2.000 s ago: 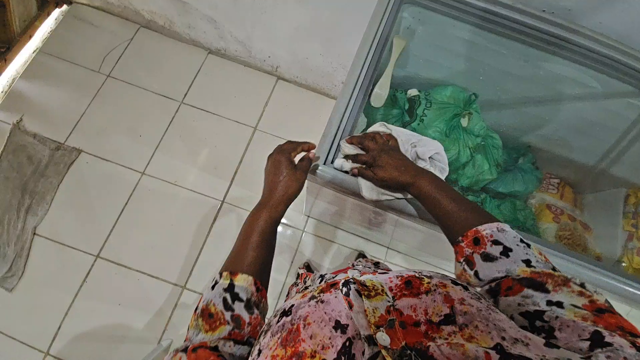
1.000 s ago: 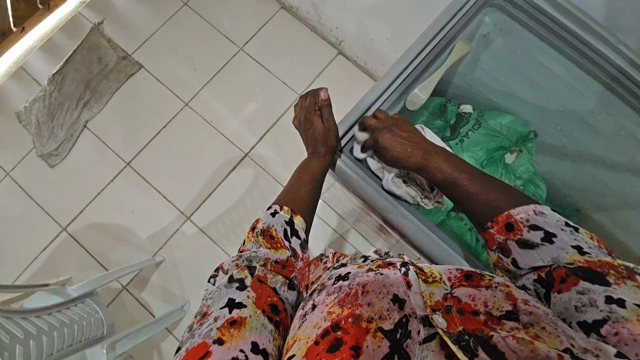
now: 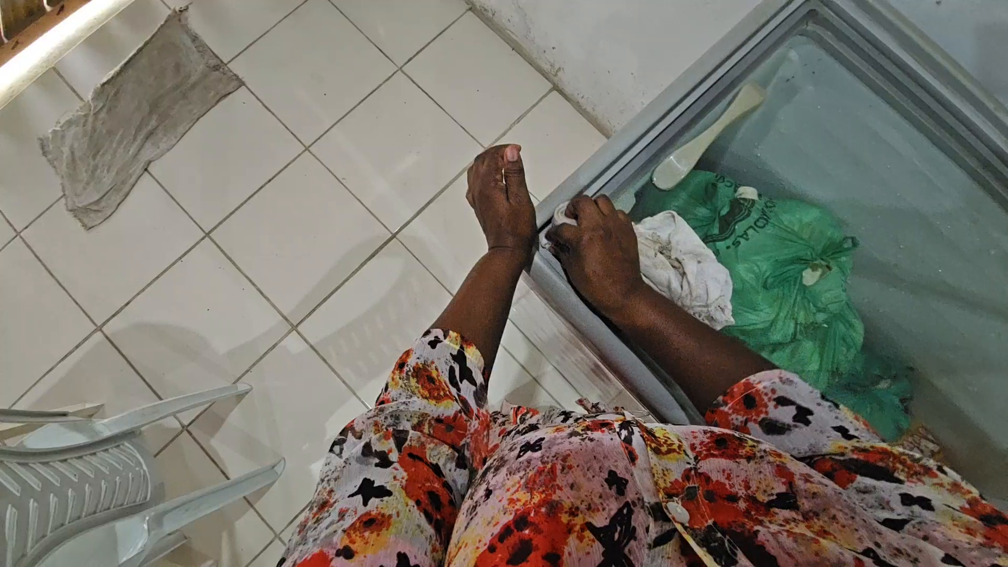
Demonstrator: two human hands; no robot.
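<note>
My right hand (image 3: 602, 256) grips a white cloth (image 3: 683, 272) at the near left corner of a glass-topped chest freezer (image 3: 890, 205). The cloth's loose part lies to the right of the fingers, on the top beside the frame. Just left of that corner is my left hand (image 3: 502, 197), its thumb pointing up and the fingers curled; I cannot tell whether anything is inside it. Its wrist is against or very near the freezer's edge. Green plastic bags (image 3: 795, 268) show through the glass, with a pale spatula-like utensil (image 3: 709, 138) by them.
A grey rag (image 3: 138, 118) lies on the tiled floor (image 3: 339, 157) at the upper left. At the lower left stands a light plastic armchair (image 3: 75, 488). A white wall (image 3: 583, 55) rises behind the freezer.
The view has swung, bringing the armchair into sight. My left hand now has its thumb raised beside the corner. My right hand keeps hold of the cloth, which has bunched differently.
</note>
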